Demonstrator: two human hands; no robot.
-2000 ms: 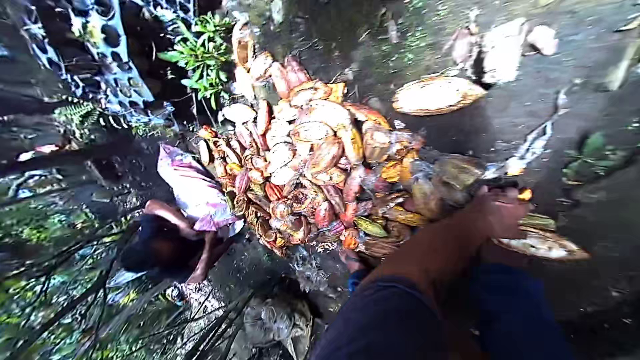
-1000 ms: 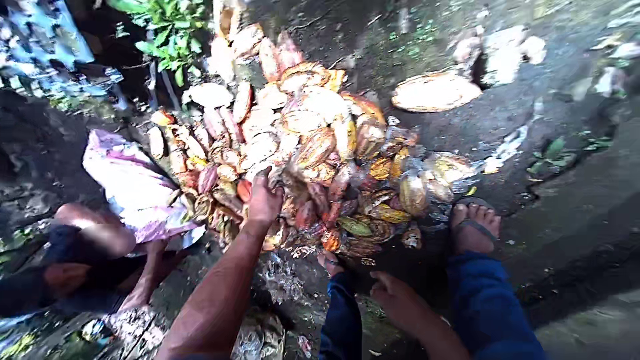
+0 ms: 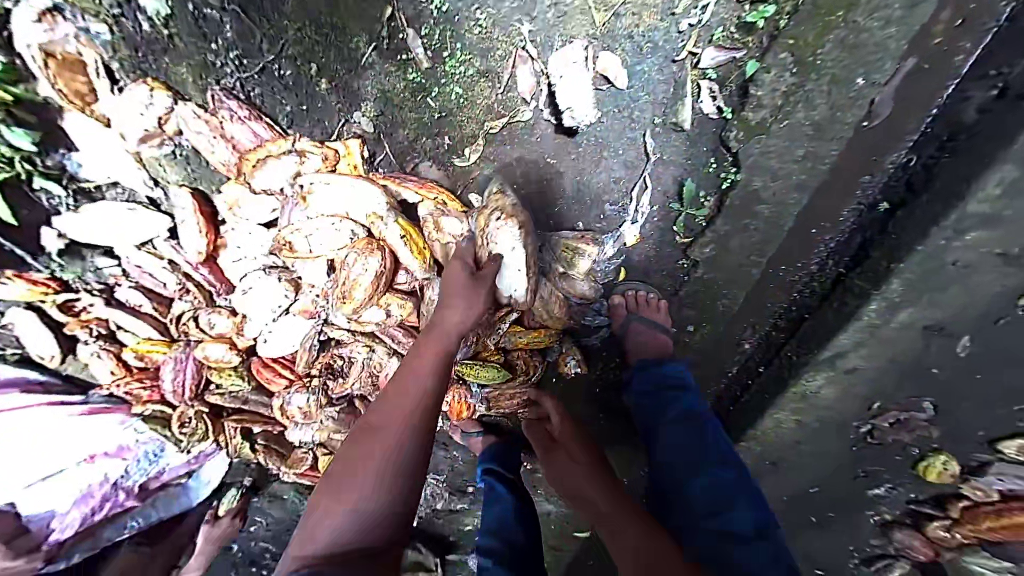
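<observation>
A heap of opened and whole cocoa pods (image 3: 320, 280) lies on the ground from the left to the centre. My left hand (image 3: 472, 280) grips a half cocoa pod husk (image 3: 510, 244) at the right side of the heap, its pale side showing. Lower down, my right hand (image 3: 552, 428) is at the heap's lower edge, close to a brownish pod (image 3: 506, 396); whether its fingers touch that pod cannot be told. A green pod (image 3: 482, 372) and a yellow pod (image 3: 530, 338) lie between the two hands.
My sandalled foot (image 3: 644, 324) stands right of the heap. A person's hand (image 3: 212, 532) is near a white and purple sack (image 3: 88, 472) at lower left. Pale husk pieces (image 3: 574, 84) lie above the heap. A ledge edge (image 3: 848, 216) crosses the right; more pods (image 3: 988, 520) lie beyond it.
My left hand has moved right across the heap and now holds a half husk. The large pale half pod that lay alone above the heap is gone from that spot. The view has moved closer.
</observation>
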